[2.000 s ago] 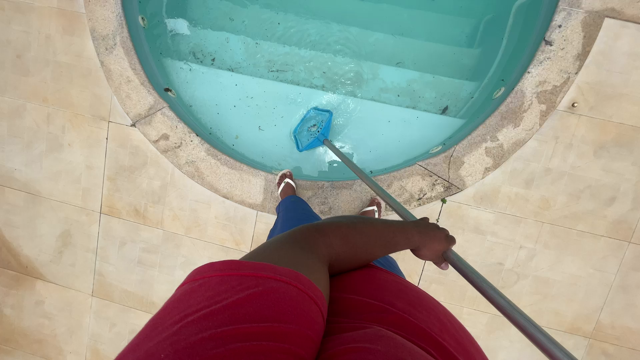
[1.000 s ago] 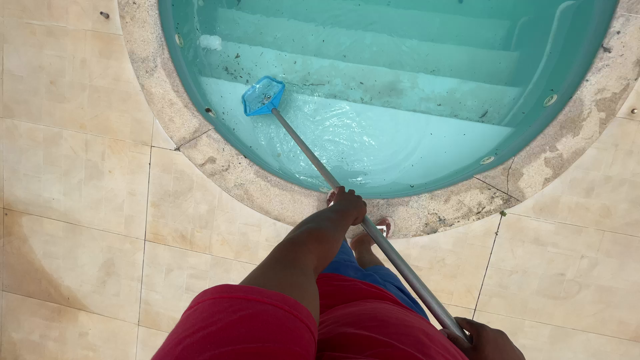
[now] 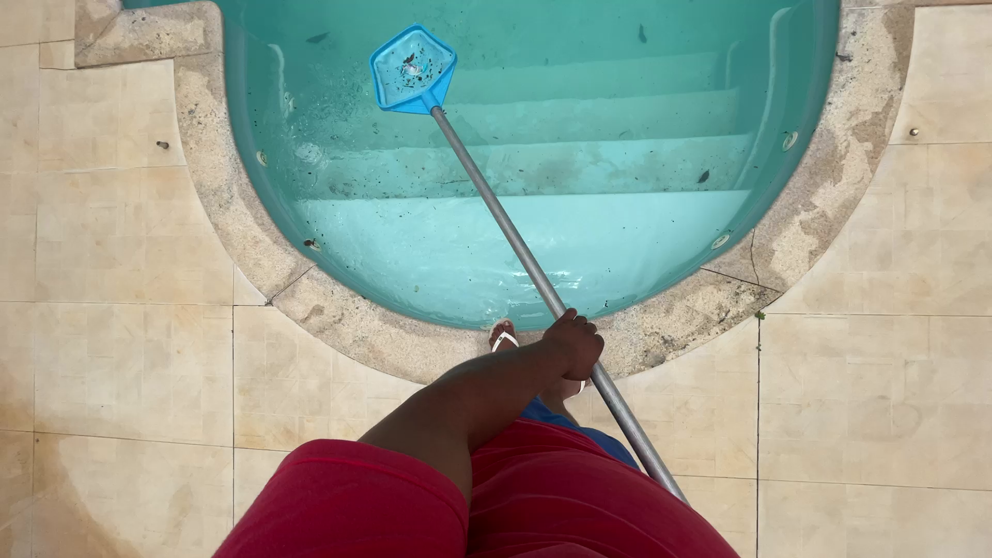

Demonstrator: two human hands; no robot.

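My left hand (image 3: pixel 574 344) is closed around the grey metal pole (image 3: pixel 508 225) of a pool skimmer, just above my feet at the pool's edge. The pole slants from lower right to upper left. At its far end is the blue skimmer net (image 3: pixel 413 68), over the deeper steps, with dark bits of debris and leaves in its mesh. Whether the net touches the water I cannot tell. My right hand is out of view; the pole's lower end passes behind my red shirt.
The rounded stone coping (image 3: pixel 349 333) curves around the pool steps (image 3: pixel 542 167). Dark leaves and specks lie in the water. Beige floor tiles (image 3: pixel 132 364) surround the coping. My feet, in white flip-flops (image 3: pixel 505 339), stand at the coping.
The net has moved farther out from the near edge, past the top step. My right hand, on the pole's lower part one second ago, has left the view. My left hand still holds the pole.
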